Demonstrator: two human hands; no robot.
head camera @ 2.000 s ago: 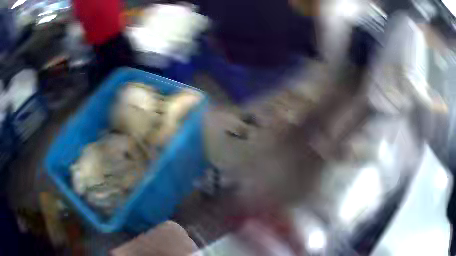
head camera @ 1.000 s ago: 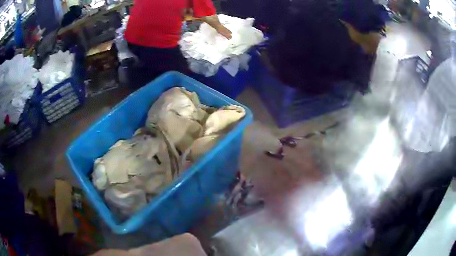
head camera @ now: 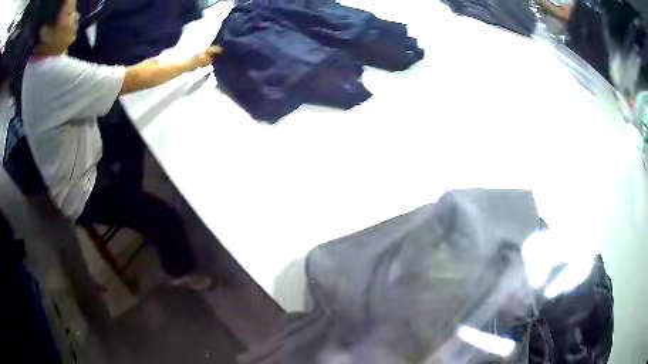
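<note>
A grey garment point(head camera: 398, 277) lies over the near edge of the white table point(head camera: 234, 192), at the lower middle and right. It is blurred, with bright glare patches over its right part. A darker cloth point(head camera: 604, 313) lies against its right side. Neither of my hands can be made out; the area at the bottom edge is blurred.
A navy garment point(head camera: 305, 60) lies on the far part of the table. A seated person point(head camera: 67, 128) in a white shirt at the left reaches a hand to it. More dark cloth point(head camera: 146, 28) is behind. Another person's arm point(head camera: 554, 11) shows at the top right.
The view has swung from the floor with a blue crate of beige cloth and a person in red to the white table. The grey garment and the seated person have come into view.
</note>
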